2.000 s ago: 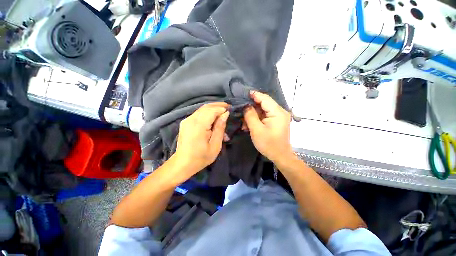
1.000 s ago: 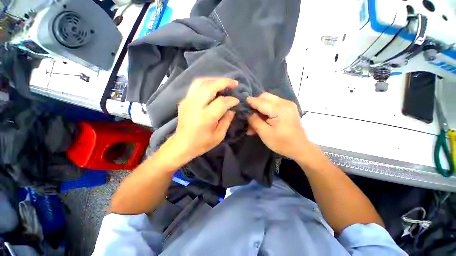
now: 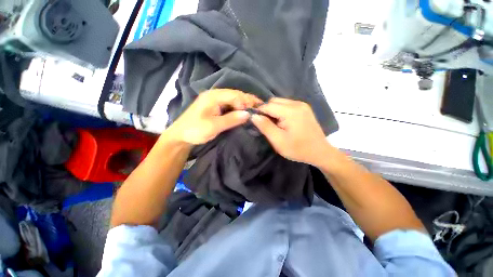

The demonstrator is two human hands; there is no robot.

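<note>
The dark grey garment point(image 3: 275, 48) lies bunched over the table's front edge and hangs down toward the lap. A pale stitched seam shows on its upper part. My left hand point(image 3: 213, 116) and my right hand point(image 3: 294, 130) meet at its middle. Both pinch a small dark fold of it between thumbs and fingers, with the fingertips nearly touching. The fingers hide most of the pinched fold.
The white sewing machine head point(image 3: 454, 32) stands right, with a phone point(image 3: 458, 94) and green-handled scissors point(image 3: 481, 154) beside it. A second machine's grey motor cover point(image 3: 67, 27) is upper left. A red stool point(image 3: 97, 154) stands below left. Dark cloth heaps lie on both sides.
My hands have come closer together, and the pinched fold is now almost covered by the fingers. The garment's lower part is gathered differently. The view has shifted slightly.
</note>
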